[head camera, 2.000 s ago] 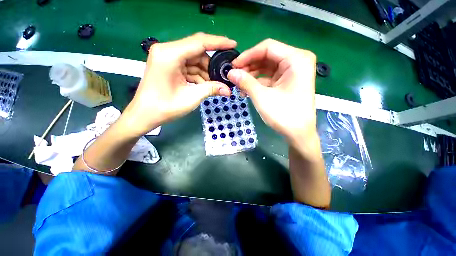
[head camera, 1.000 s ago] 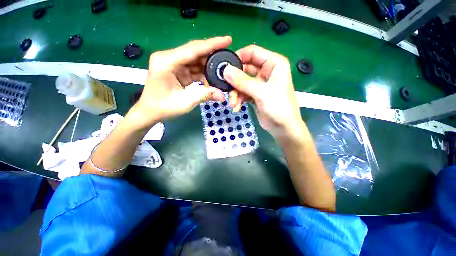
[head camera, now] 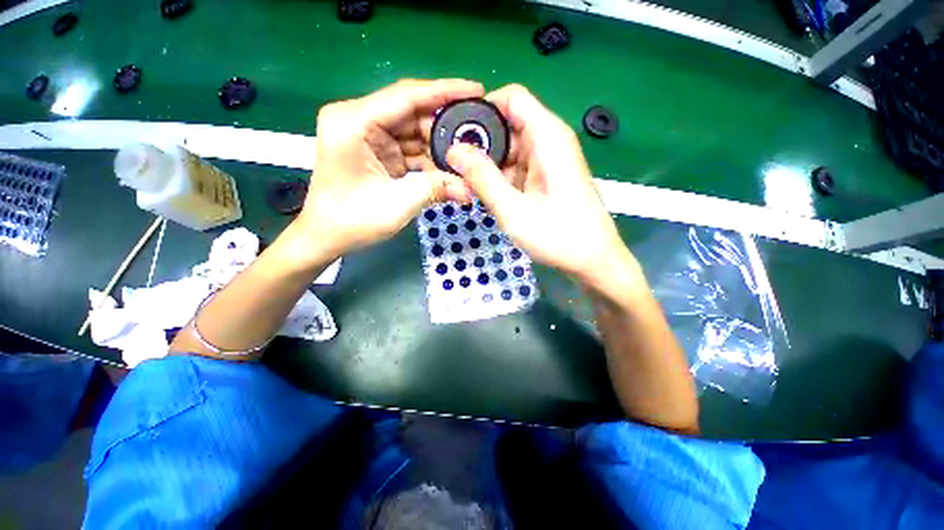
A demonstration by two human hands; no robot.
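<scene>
A black round housing (head camera: 491, 116) with a bright ring around its centre is held up between both hands, its face towards me. My left hand (head camera: 367, 176) grips its left edge with fingers above and thumb below. My right hand (head camera: 538, 186) holds its right side, the thumb resting on the face at the lower edge of the centre ring. The right fingers behind the housing are partly hidden. Below the hands the parts tray (head camera: 478, 305) with rows of small dark round inserts lies on the bench; the hands hide its upper end.
A solvent bottle (head camera: 181, 186), a wooden stick (head camera: 122, 271) and a white wiping cloth (head camera: 145, 316) lie left. Another housing (head camera: 288, 195) is beside the bottle. Clear plastic bags (head camera: 730, 311) lie right. A white rail (head camera: 662, 205) borders the green conveyor belt (head camera: 414, 57) carrying several housings.
The housing has turned to face me more. The right thumb has moved from its centre to the ring's lower edge. The housings on the belt have shifted left.
</scene>
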